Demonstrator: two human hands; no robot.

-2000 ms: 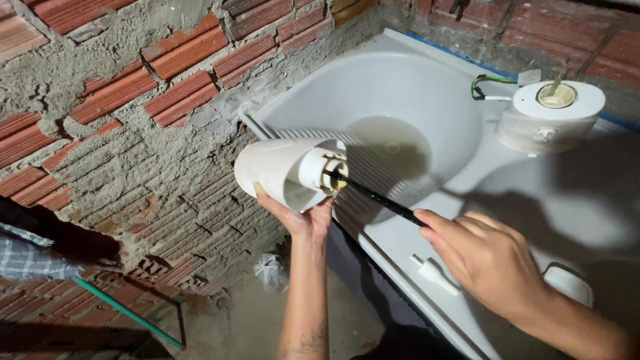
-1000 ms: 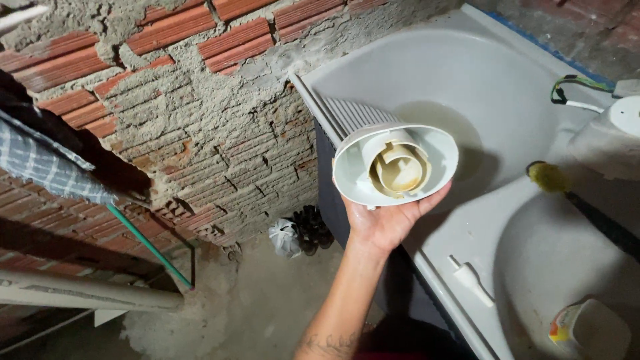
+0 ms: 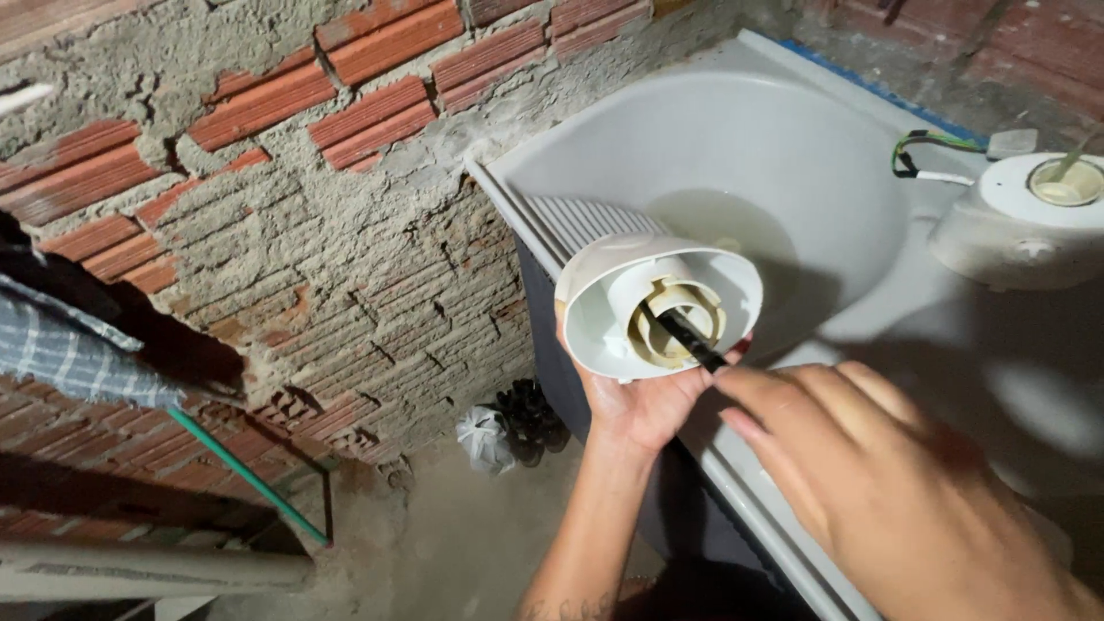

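My left hand [image 3: 642, 405] holds a white plastic appliance housing [image 3: 595, 285] from below, its open oval end facing me. Inside is a round collar [image 3: 660, 289] with yellow-brown grime. With my right hand [image 3: 828, 431] I grip the black handle [image 3: 686, 335] of a thin tool, and its far end goes into the collar, hidden from view. Behind the housing lies the grey laundry sink [image 3: 776, 121], whose basin holds some cloudy water [image 3: 724, 224]. At the right, a second white housing part [image 3: 1000, 241] with a round opening rests on the sink top.
Green, black and white wires [image 3: 918, 155] come from the second part. A rough brick wall [image 3: 379, 241] rises at the left and behind. On the floor are a white plastic bag [image 3: 485, 438] and dark objects [image 3: 530, 418]. Checked cloth [image 3: 78, 349] and a green rod [image 3: 250, 474] are at the left.
The brush-tipped black tool, seen over the sink at the right one second ago, is back inside the housing. My right hand has come into view holding it.
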